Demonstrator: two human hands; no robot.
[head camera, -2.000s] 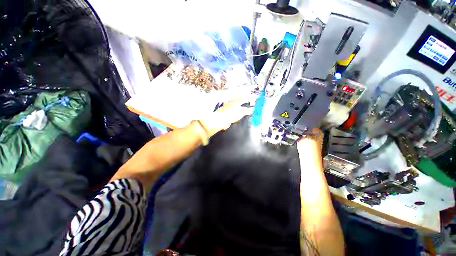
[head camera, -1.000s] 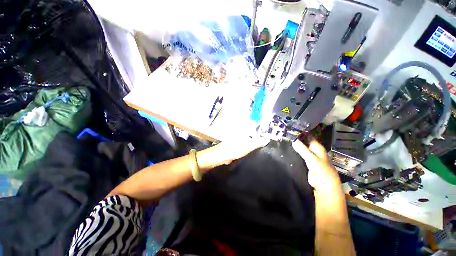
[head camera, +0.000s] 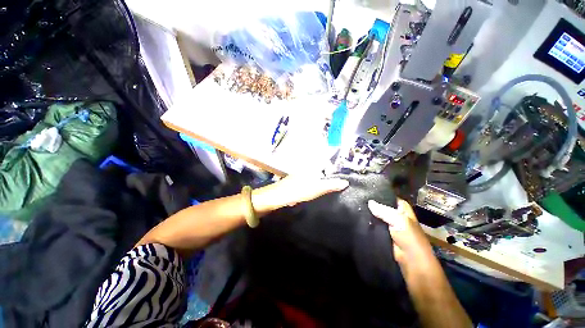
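The dark garment (head camera: 314, 237) lies over my lap and runs up under the button sewing machine's grey head (head camera: 392, 118), at the button clamp (head camera: 365, 159). My left hand (head camera: 301, 190) lies fairly flat on the cloth just left of the clamp, fingertips pointing right. My right hand (head camera: 399, 221) holds the cloth's right side, thumb or finger pointing toward the clamp, its lower fingers hidden. Tiny bright dots show on the cloth between the hands. A turquoise strip (head camera: 337, 123) stands beside the head.
Small thread snips (head camera: 279, 132) lie on the white table (head camera: 218, 125) to the left. Behind them are a coppery button pile (head camera: 247, 83) and a clear plastic bag (head camera: 282, 45). The metal feed arm (head camera: 487, 227) is at right, below the curved hose (head camera: 568, 115). A green sack (head camera: 61, 150) is far left.
My left hand has moved from the table beside the snips onto the cloth by the clamp. My right hand has drawn back from the clamp, down toward me. The snips are now uncovered.
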